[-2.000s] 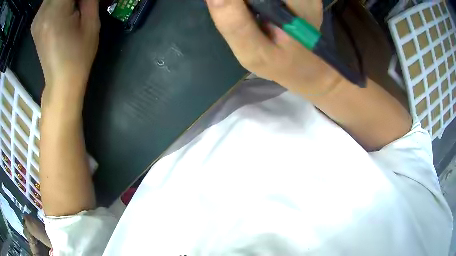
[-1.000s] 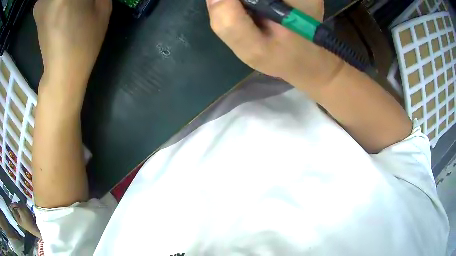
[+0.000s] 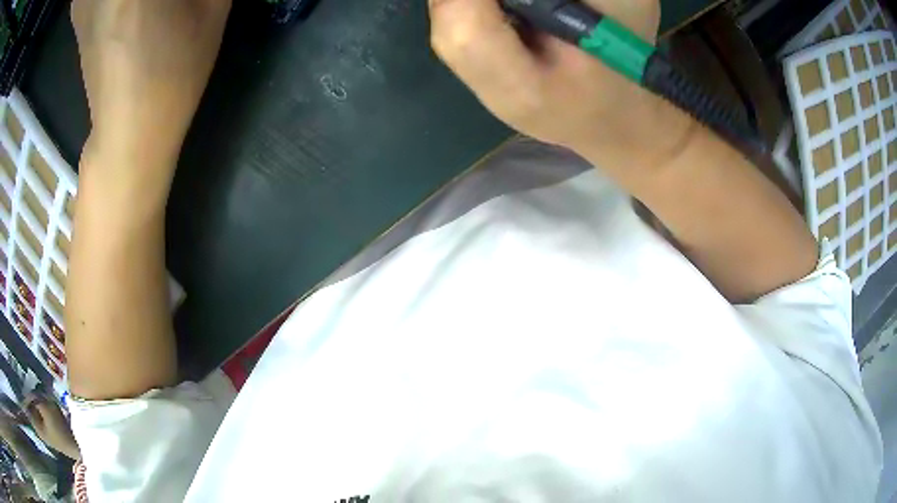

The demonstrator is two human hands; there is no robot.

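My right hand [image 3: 551,74] is bare and closed around the soldering iron [image 3: 615,47], a black handle with a green band and a black cord running back over the wrist. The iron's tip is beyond the top edge. My left hand [image 3: 152,34] is at the top left, its fingers cut off by the top edge, so what they touch is hidden. A dark edge of a phone unit [image 3: 287,10] shows at the top edge, just right of my left hand.
The dark green bench top [image 3: 295,196] has scratches and marks. A white grid tray [image 3: 49,187] with tan cells and some red modules lies left of my forearm. Another white grid tray [image 3: 826,128] stands at the right. Another person's hand [image 3: 47,422] shows at the lower left.
The phone unit with its green board has slid up, almost out of the picture. My left hand has shifted slightly right and up. My right hand still grips the iron, slightly further right.
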